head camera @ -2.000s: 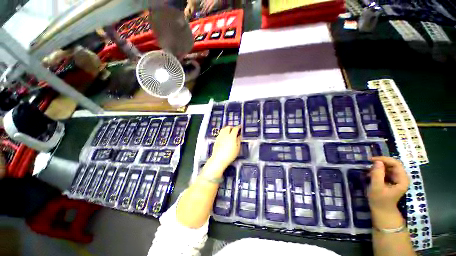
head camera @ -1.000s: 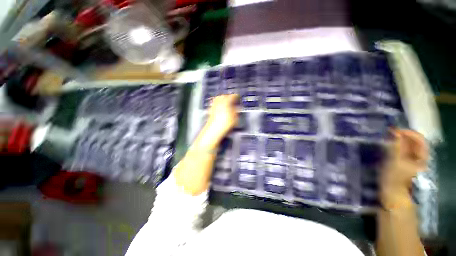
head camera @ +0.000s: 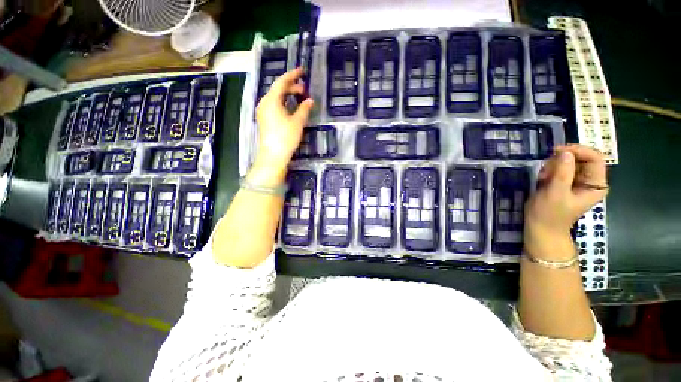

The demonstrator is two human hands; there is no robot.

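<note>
My left hand [head camera: 278, 127] grips a navy plastic housing [head camera: 307, 46] and holds it up on edge over the upper left of the clear blister tray [head camera: 452, 166]. The tray holds navy housings in two upright rows, with a middle row lying sideways. No yellow outline shows on them. My right hand [head camera: 565, 186] is at the tray's right edge, thumb and finger close together. A thin dark line shows beside its palm; I cannot tell whether it is tweezers. The white adhesive liner strip [head camera: 594, 250] with dark cut-outs lies beside that hand.
Another filled tray [head camera: 136, 163] lies at the left, with yellow outlines on its housings. A cream adhesive sheet [head camera: 592, 89] lies along the right edge. A white fan [head camera: 149, 11] and pale paper [head camera: 418, 10] are at the back. A red bin [head camera: 63, 272] is at lower left.
The view has shifted, so the trays sit higher and further left in the picture. My left hand, earlier low over the tray, now holds a housing raised. My right hand remains by the right edge.
</note>
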